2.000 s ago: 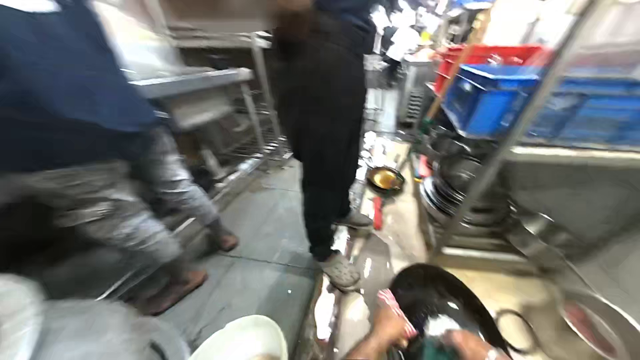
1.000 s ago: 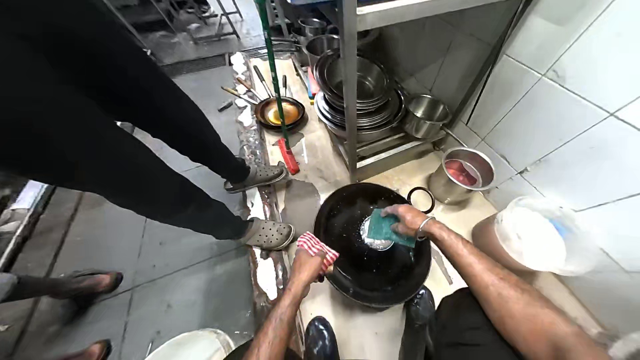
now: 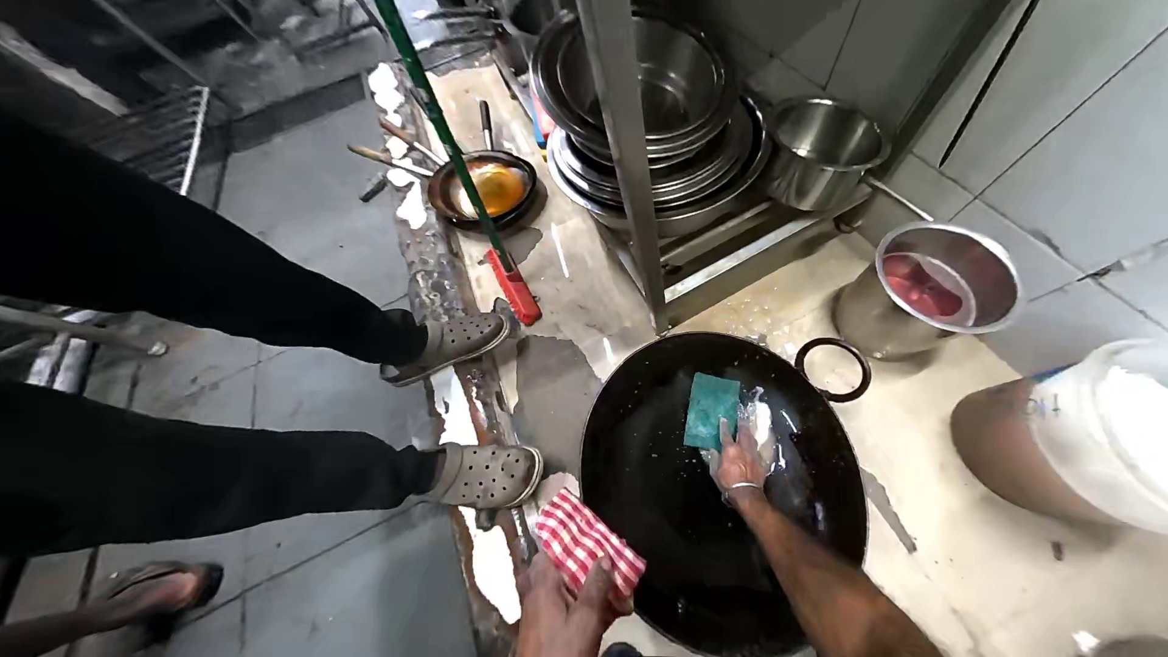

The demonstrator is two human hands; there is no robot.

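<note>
A large black metal wok [image 3: 693, 511] with a ring handle lies on the wet floor. My right hand [image 3: 737, 461] is inside it, its fingers at the lower edge of a green scouring pad [image 3: 713, 411]. White suds [image 3: 759, 422] lie beside those fingers. My left hand [image 3: 573, 598] grips a folded red-and-white checked cloth [image 3: 589, 545] at the wok's left rim.
A person in black trousers [image 3: 219, 456] and clogs stands at the left. Beyond are a red-headed squeegee [image 3: 514, 287], a frying pan [image 3: 493, 189], stacked steel bowls [image 3: 675, 173] under a metal rack and a steel pot [image 3: 826, 151]. A pot with reddish contents [image 3: 949, 274] and a white bucket [image 3: 1077, 429] stand right.
The view has swung down from the aisle to the wok. Since one second ago, my right hand has shifted from over the pad to its lower edge. The cloth remains in my left hand.
</note>
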